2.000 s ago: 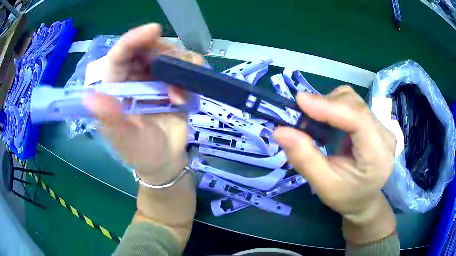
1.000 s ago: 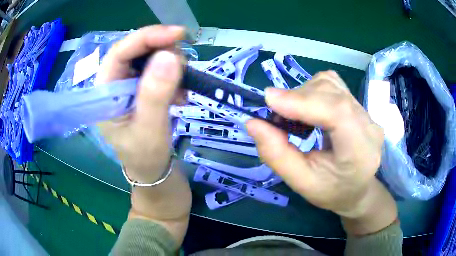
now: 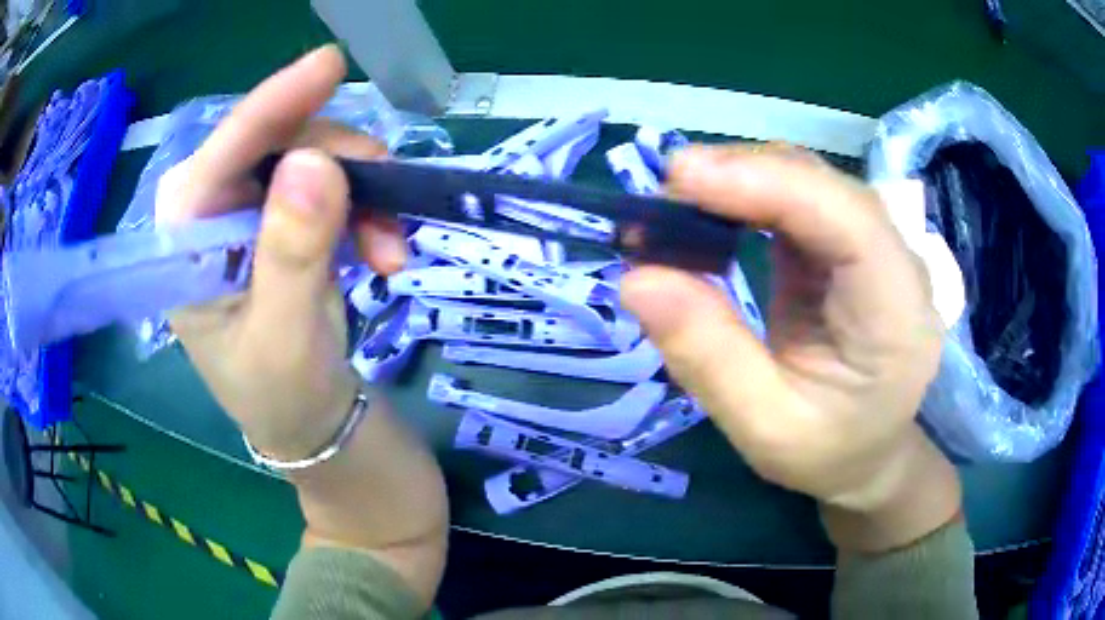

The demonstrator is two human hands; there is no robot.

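A narrow black cover strip (image 3: 533, 208) with small window holes is held level in the air between my hands. My right hand (image 3: 800, 327) pinches its right end between thumb and fingers. My left hand (image 3: 291, 254) has its thumb on the strip's left end. My left hand also holds a lavender handle shell (image 3: 133, 276), which sticks out to the left and is partly hidden by the palm and thumb. The shell and strip are apart at their outer ends; whether they touch inside the left hand cannot be told.
A loose pile of lavender shells (image 3: 570, 466) lies on the green bench under my hands. An open bag of black strips (image 3: 994, 279) stands right. A clear bag (image 3: 394, 121) lies behind my left hand. A blue tray (image 3: 91, 182) of shells is far left. A pale metal strip (image 3: 679, 102) crosses the bench.
The shell and my left hand have moved left. My left fingers, curled around the strip a second ago, are more open, and more of the strip's left part shows.
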